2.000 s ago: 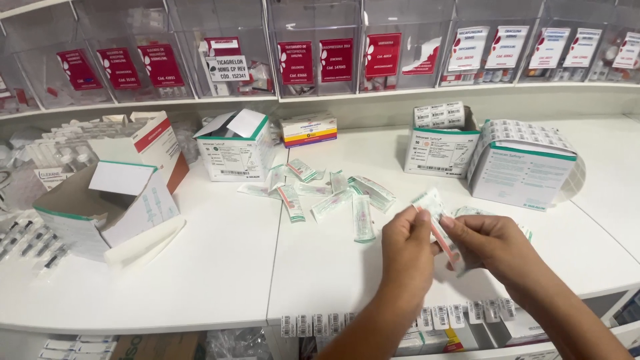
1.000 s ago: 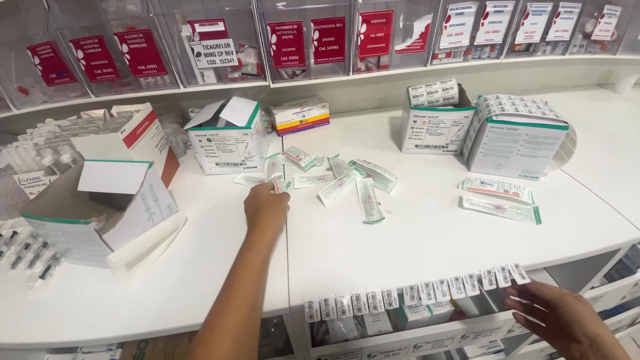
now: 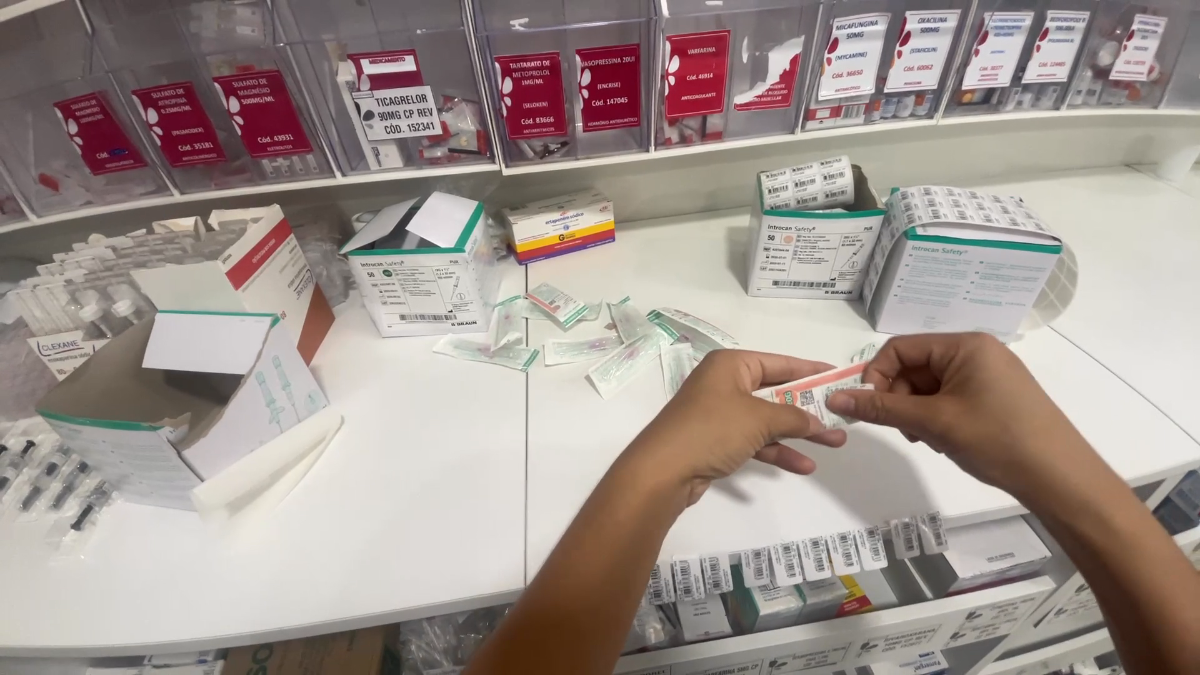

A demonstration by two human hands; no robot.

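Observation:
My left hand holds a catheter packet with a salmon-coloured band, between thumb and fingers. The fingers of my right hand press on the packet's right end, where a small barcode label shows. Several other wrapped catheter packets lie in a loose heap on the white counter, left of my hands. Below my hands, a row of barcode labels hangs along the counter's front edge. Part of another packet shows behind my right hand; the rest is hidden.
Two Introcan Safety boxes stand at the back right, a third at the back left beside a small yellow-banded carton. A torn open box and wrapped syringes lie at left. Clear bins line the back; an open drawer is below.
One second ago my left hand was at the heap and my right hand at the row of labels. Both are now together at a packet above the counter.

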